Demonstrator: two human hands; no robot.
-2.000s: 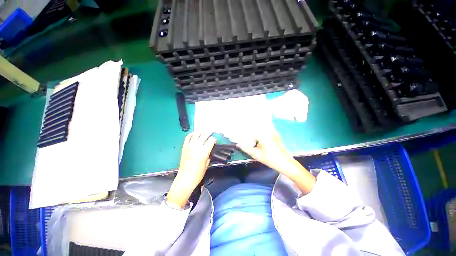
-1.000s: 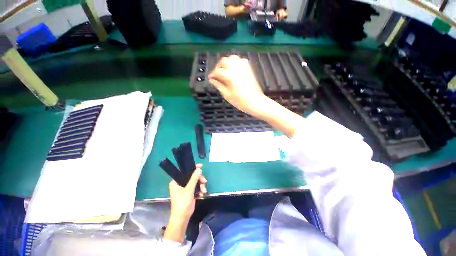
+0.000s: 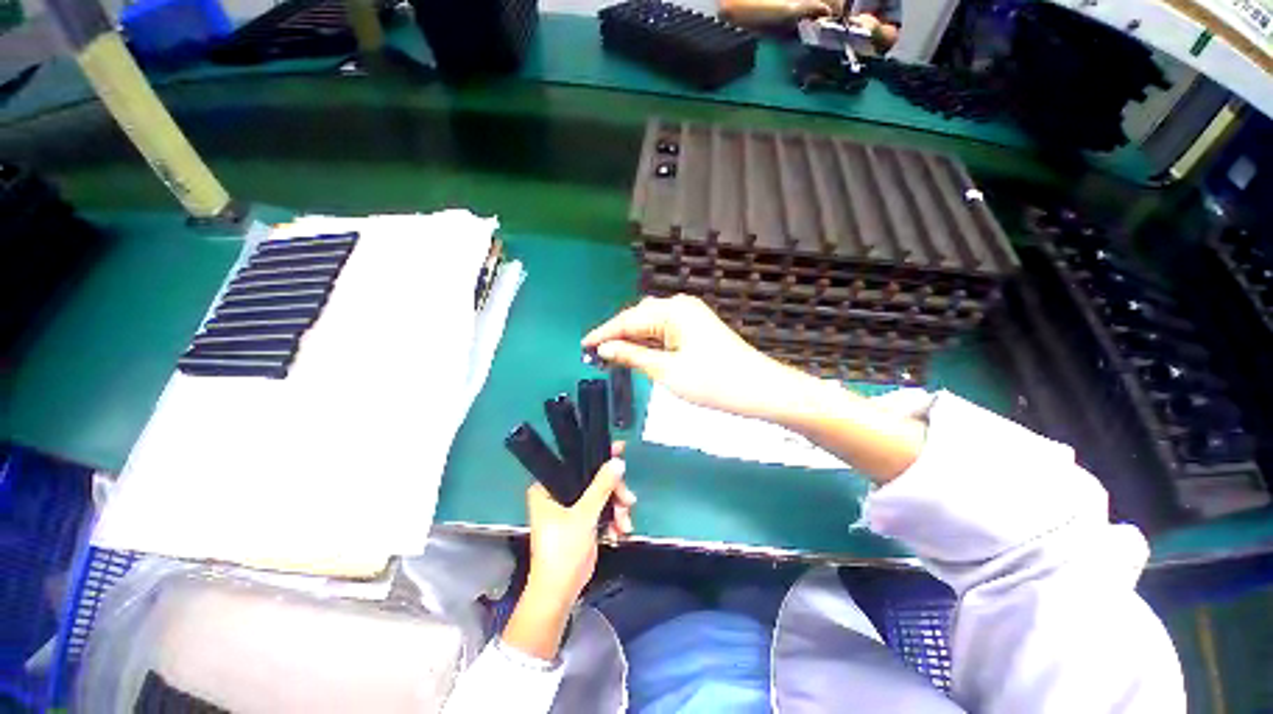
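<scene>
My left hand (image 3: 570,537) holds several slim black housings (image 3: 570,439) fanned out, their ends pointing up, over the bench's front edge. My right hand (image 3: 667,349) pinches a tiny glossy black end part (image 3: 593,359) between thumb and fingertip, just above the tops of the fanned housings and apart from them. Another black housing (image 3: 623,400) lies on the bench behind, beside the white paper (image 3: 726,431), which my right forearm partly covers. The stacked parts tray (image 3: 824,195) has small glossy parts in its upper left slot.
White sheets (image 3: 335,405) at left bear a row of black housings (image 3: 272,304). Slotted trays (image 3: 1152,349) with black assemblies stand at right. A plastic-lined bin (image 3: 293,635) and blue crates (image 3: 87,600) are below the bench. Another person's hands (image 3: 873,28) work across the far bench.
My right hand has come back from the parts tray to the housings with a tiny part. One fewer glossy part shows at the tray's left. The view has shifted, and my left hand still holds the fan.
</scene>
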